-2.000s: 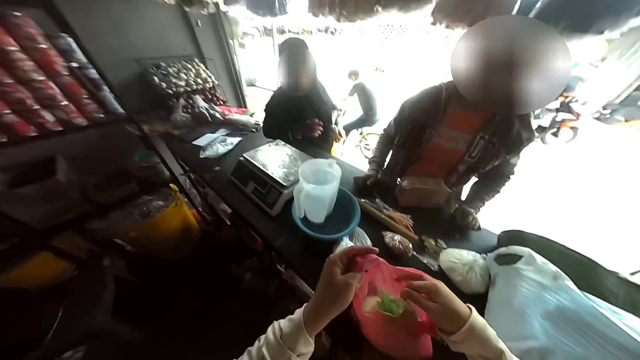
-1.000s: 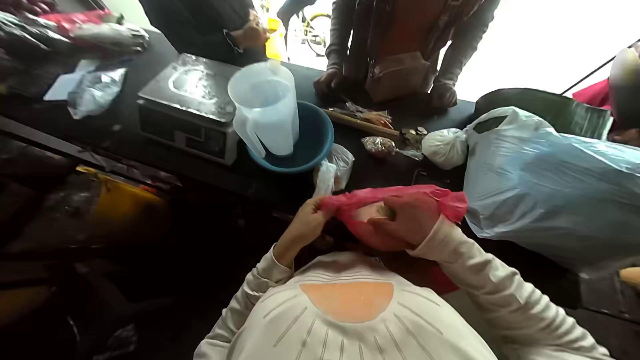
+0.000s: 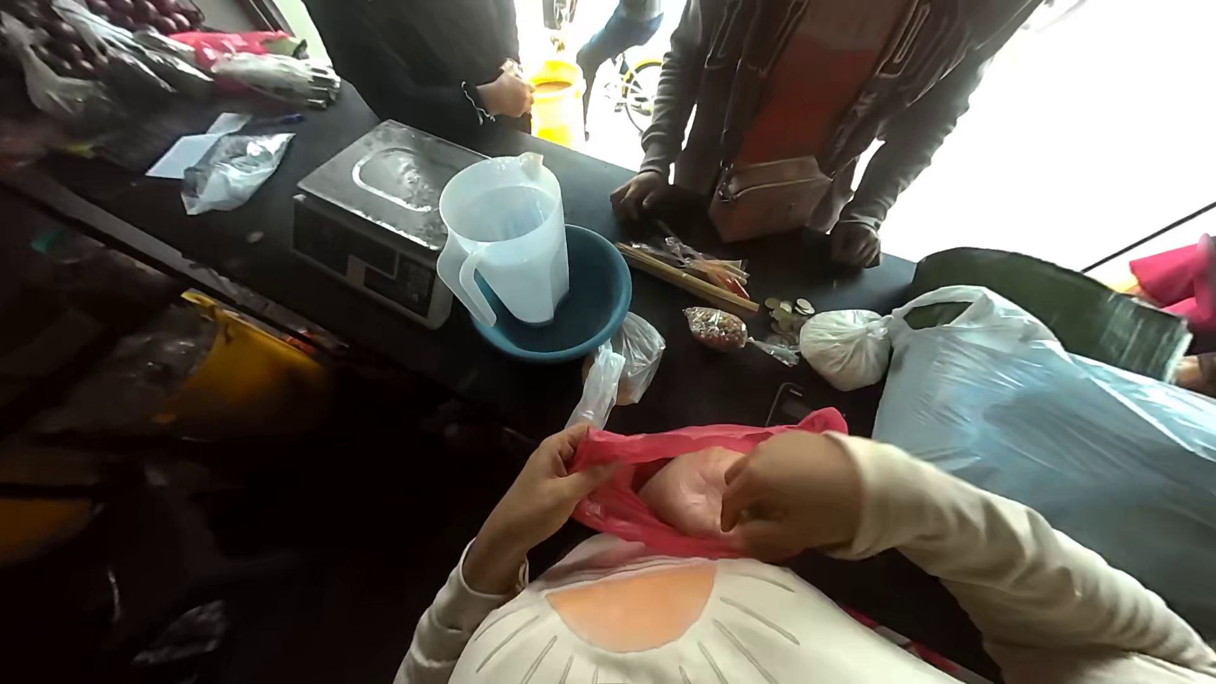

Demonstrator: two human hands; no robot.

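A red plastic bag [image 3: 608, 503] is spread at the counter's near edge, its mouth facing up. My left hand [image 3: 541, 494] pinches the left side of its rim. Over the bag's right side is my right hand [image 3: 793, 489], its fingers curled at a pale pinkish bundle [image 3: 689, 489] inside; whether they grip it cannot be told. Just beyond my left hand lies a small knotted clear bag [image 3: 636, 356]. Behind that, a translucent plastic jug [image 3: 518, 237] stands in a blue-green plastic bowl [image 3: 603, 294].
Left of the bowl is a weighing scale [image 3: 389, 190]. Coins [image 3: 788, 313], a small bag of nuts or beans [image 3: 717, 328], a knotted white bag [image 3: 845, 350] and a large pale plastic bag [image 3: 1026, 418] lie rightward. Two people stand across the counter [image 3: 332, 332]; one rests both hands there.
The view has tipped down toward the counter. Green and pale contents showed in the red bag two seconds ago; now a pinkish bundle shows at its mouth, beside my right hand.
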